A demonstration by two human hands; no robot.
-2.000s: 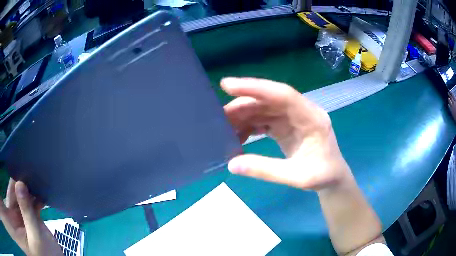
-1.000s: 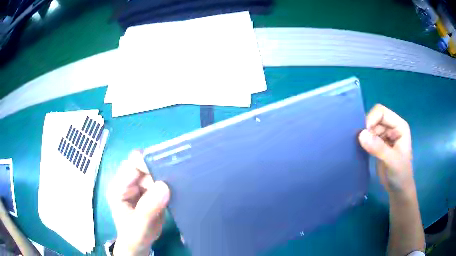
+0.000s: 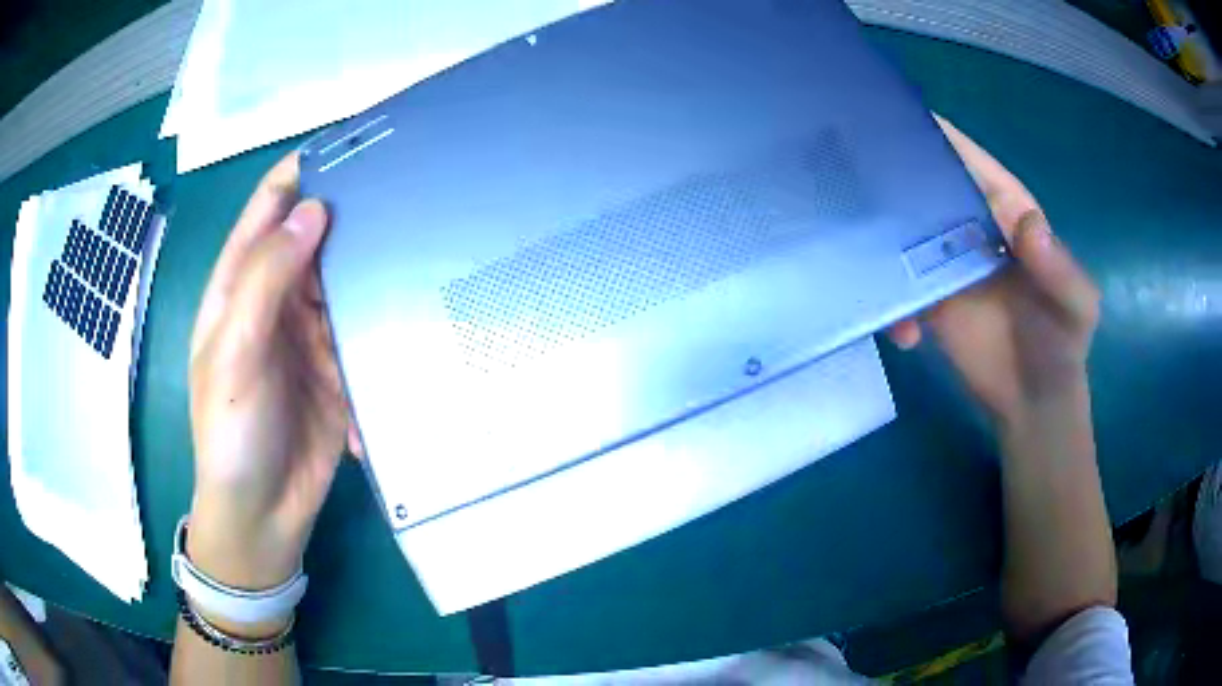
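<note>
A silver-grey laptop bottom cover [image 3: 630,255] is tilted in front of me, above a white sheet [image 3: 643,496] on the green bench. Its dotted vent area, small screw holes and outlined recesses near corners show. My left hand [image 3: 268,335] grips its left edge, thumb on top. My right hand [image 3: 1025,295] grips its right edge, fingers partly hidden beneath. A sheet of rubber feet [image 3: 101,268], with rows of short black bars, lies on a white paper stack [image 3: 74,442] at the far left.
More white sheets [image 3: 268,67] lie at the back left. A pale ribbed strip [image 3: 1045,60] edges the far side of the green bench top [image 3: 1152,389]. A dark stripe crosses the bench near the front. Part of another person's arm shows at the lower left corner.
The cover has turned so its vented face shows and is now over a white sheet. The view has shifted, and the rubber-feet sheet sits further left in it. Both hands still hold the cover.
</note>
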